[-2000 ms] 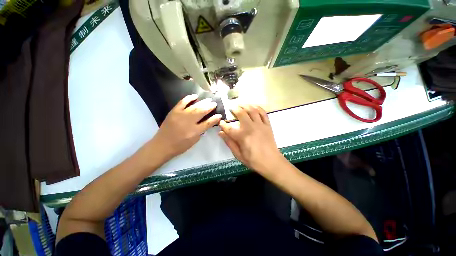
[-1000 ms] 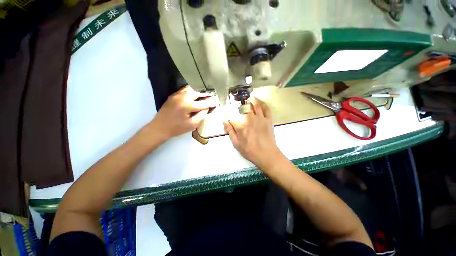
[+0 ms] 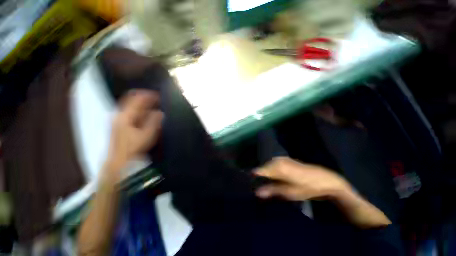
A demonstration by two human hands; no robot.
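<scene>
The frame now is strongly blurred. A long black fabric panel (image 3: 182,135) runs from the table's left part down over the front edge towards my lap. Its upper end looks dark brown. My left hand (image 3: 137,122) is closed on the panel's left edge, over the table. My right hand (image 3: 295,182) is below the table edge at the lap, with thumb and fingers pinching the dark cloth. Where the panel ends against my dark clothing I cannot tell.
The sewing machine head (image 3: 165,25) stands at the back, its lamp lighting the bed plate (image 3: 240,60). Red-handled scissors (image 3: 316,54) lie right of it. Stacked brown cut pieces (image 3: 45,135) hang at the left. A blue basket (image 3: 142,225) is below the green-edged table (image 3: 280,117).
Both hands have left the needle area. My left hand has moved left with the black panel, my right hand down and right to the lap. The panel now lies across the table edge; the view has shifted.
</scene>
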